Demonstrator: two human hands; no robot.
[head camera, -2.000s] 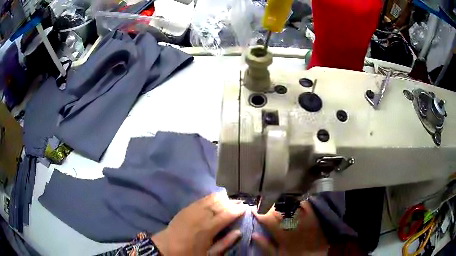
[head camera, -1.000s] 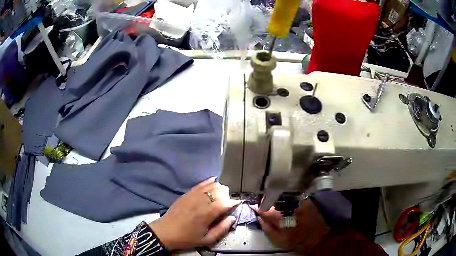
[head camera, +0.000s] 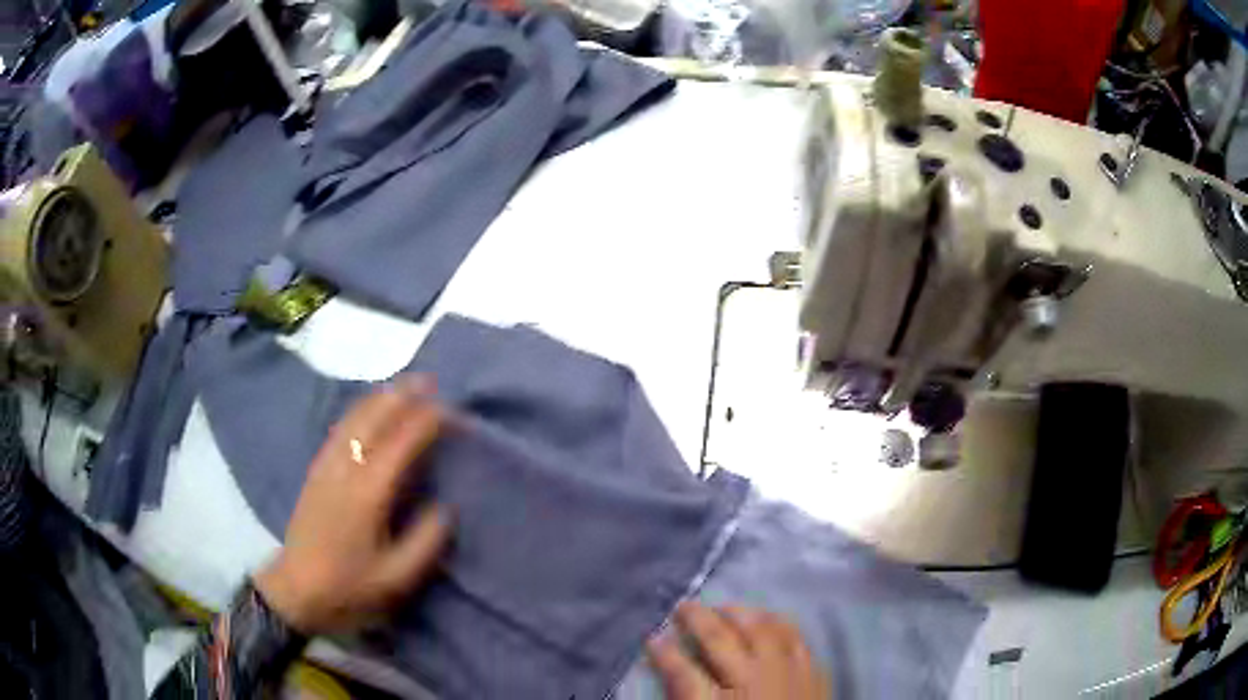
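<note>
A grey-blue garment panel (head camera: 548, 533) lies in front of the machine, towards the lower edge, with a seam running diagonally to a lighter part at the right. My left hand (head camera: 359, 513), ringed and blurred, is on the panel's left part with fingers bent; whether it pinches cloth is unclear. My right hand (head camera: 739, 659), cut off by the bottom edge, lies on the cloth beside the seam; its grip is hidden. The cream sewing machine head (head camera: 890, 260) is at the right, with no cloth under its needle area (head camera: 890, 410).
A crumpled pile of cut pieces (head camera: 424, 164) lies at left rear, with a yellow-green patterned strip (head camera: 285, 302) beside it. Narrow strips (head camera: 144, 431) and a second machine (head camera: 75, 253) are far left. A black flat rectangle (head camera: 1077, 486) and red-orange-handled scissors (head camera: 1193, 568) are at right.
The panel has left the needle area and moved left and towards me. Both hands have moved away from the needle. The view has shifted left and down, showing the second machine and black rectangle.
</note>
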